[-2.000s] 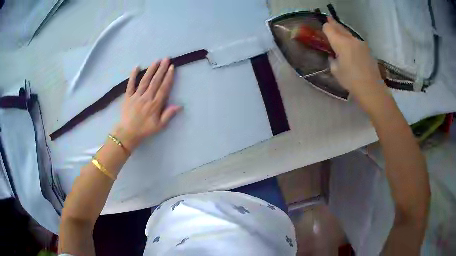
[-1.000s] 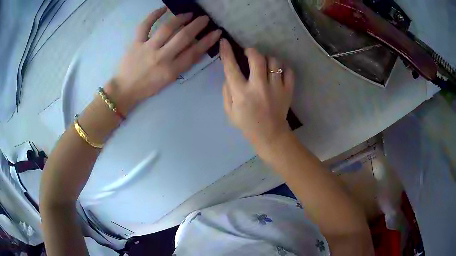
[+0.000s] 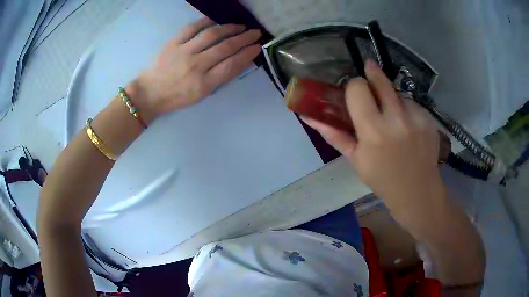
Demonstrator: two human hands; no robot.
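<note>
The pale blue-white garment panel (image 3: 214, 154) lies flat on the padded board. A maroon band (image 3: 316, 138) runs along its right end, partly under the iron. My left hand (image 3: 200, 61) lies flat on the panel, palm down, fingertips at the band's edge. My right hand (image 3: 386, 113) is closed around the red handle of the steam iron (image 3: 316, 52). The iron's pointed metal body sits at the band, its left corner close to my left fingertips. The soleplate's underside is hidden.
A spring-coiled hose (image 3: 464, 142) runs from the iron's rear to the right. Layered dark-edged panels (image 3: 23, 200) lie at the left. The board's front edge (image 3: 278, 217) curves before my body. A red object (image 3: 406, 278) is below, and something green shows at the far right.
My right hand has left the band and taken hold of the iron's handle. The iron has moved left onto the band. My left hand has stayed nearly in place.
</note>
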